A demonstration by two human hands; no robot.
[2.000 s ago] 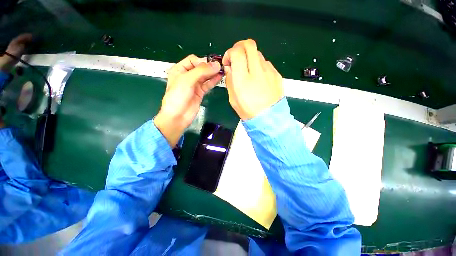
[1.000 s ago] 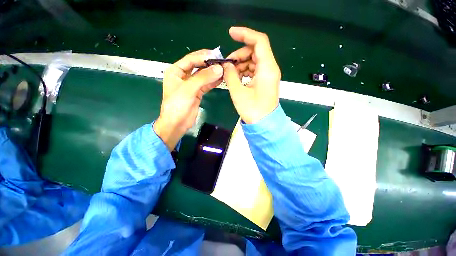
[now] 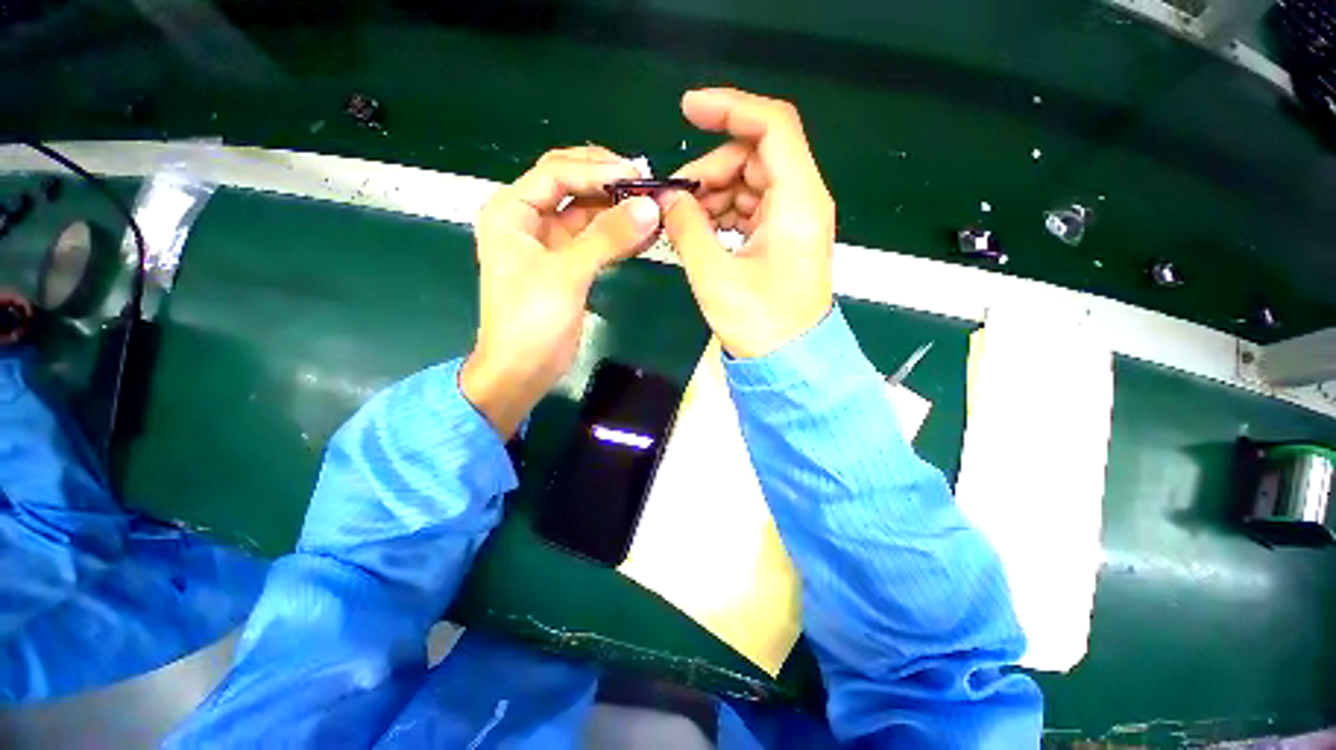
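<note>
A small black electronic unit (image 3: 654, 189), seen edge-on as a thin dark bar, is held above the white rail (image 3: 396, 188). My left hand (image 3: 550, 257) pinches its left end between thumb and fingers. My right hand (image 3: 755, 235) has its thumb and curled fingers at the right end, with the index finger raised and bent away. A small whitish piece (image 3: 637, 166) shows above the unit at the left fingertips. The fingers hide much of the unit.
A smartphone (image 3: 602, 462) and paper sheets (image 3: 714, 513) lie under my forearms, with tweezers (image 3: 911, 364) beside them. A long white sheet (image 3: 1034, 498) and a spool (image 3: 1292, 487) are at right. Small units (image 3: 980, 243) lie on the green belt (image 3: 879, 88). Another person's blue sleeve (image 3: 73, 513) is at left.
Since two seconds ago, my right index finger has lifted off the unit, and the unit has turned edge-on. The units on the belt have shifted right. The other person's hand at left has moved down.
</note>
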